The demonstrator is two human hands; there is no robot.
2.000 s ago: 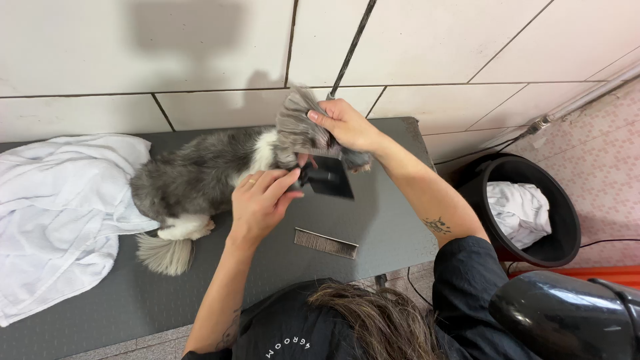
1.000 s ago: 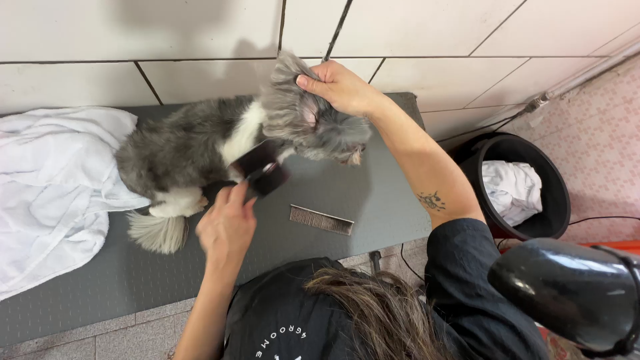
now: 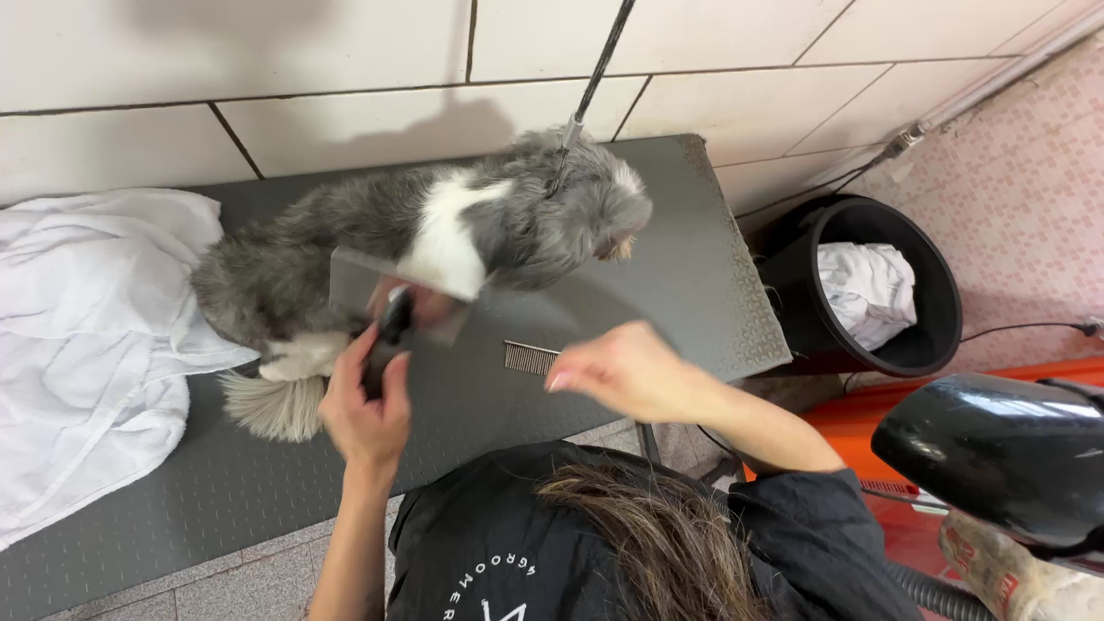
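A grey and white long-haired dog lies on the dark grooming table, its head to the right and its pale tail toward me. My left hand is shut on the black handle of a slicker brush; the brush's wide head is blurred in front of the dog's chest and side. A metal comb rests on the table below the dog's head. My right hand is at the comb's right end, fingers bent and partly blurred; whether it grips the comb cannot be seen.
A white towel covers the table's left part, against the dog's rump. A grooming restraint comes down to the dog's neck. Off the right end of the table stand a black bin holding white cloth and a black dryer head.
My right hand has let go of the hair on the dog's head and moved down toward me, to the comb. The dog's head has lowered. My left hand still holds the brush.
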